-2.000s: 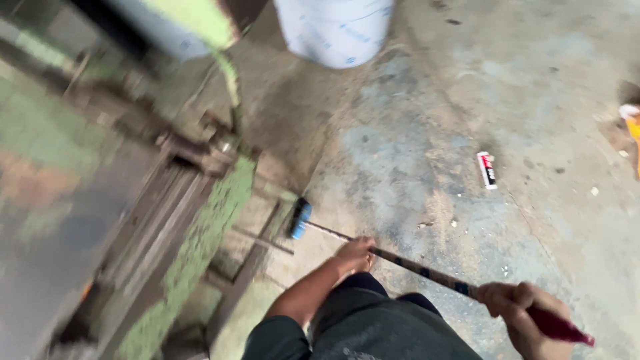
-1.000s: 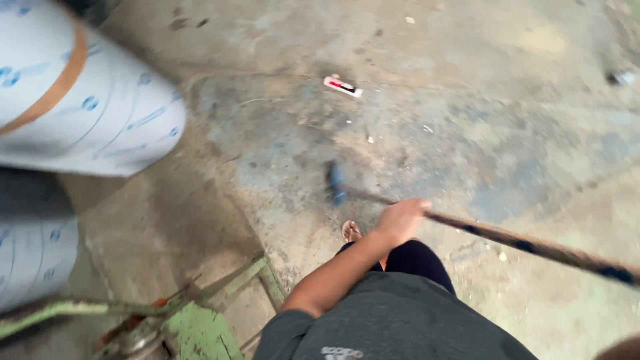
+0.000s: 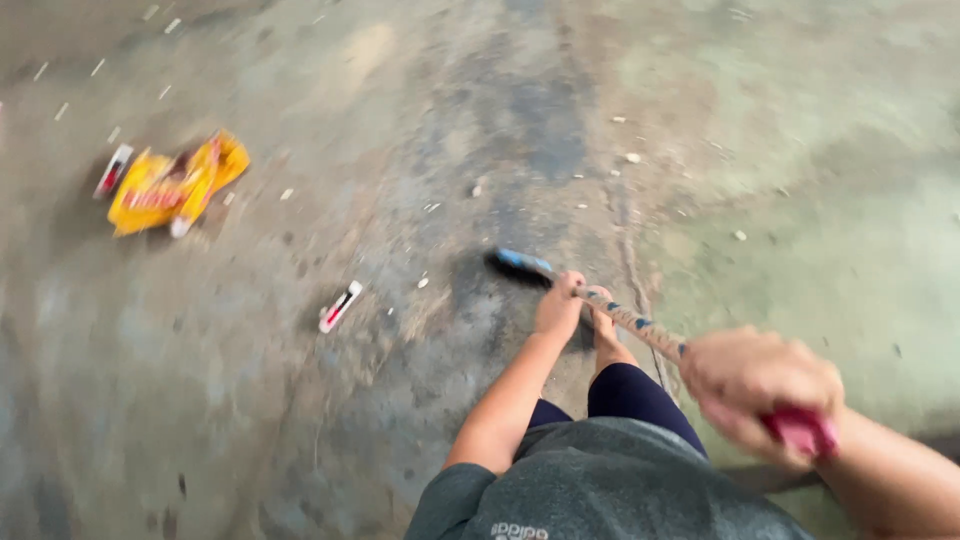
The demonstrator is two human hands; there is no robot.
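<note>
A broom with a patterned stick handle [image 3: 637,324] slants from the lower right toward the middle. Its blue head with dark bristles [image 3: 521,266] is low over or on the concrete floor; contact cannot be told. My left hand [image 3: 560,306] grips the handle just behind the head. Near the red end of the handle, my right hand [image 3: 761,386] is closed around it, blurred. Left of the broom head lies a small white tube-like item with red and black marks [image 3: 340,307]. Farther left is a crumpled yellow wrapper [image 3: 176,186], beside a similar white item [image 3: 113,172].
Small white scraps [image 3: 633,158] are scattered over the stained concrete floor [image 3: 360,135]. A crack [image 3: 630,259] runs down the floor right of the broom head. My foot [image 3: 600,300] is close by the handle, below the head. A dark strip crosses the floor at the lower right.
The view has swung far over: the large patterned rolls and the green metal frame seen earlier are out of sight. Both hands and the red handle end are in view now; the broom is still held.
</note>
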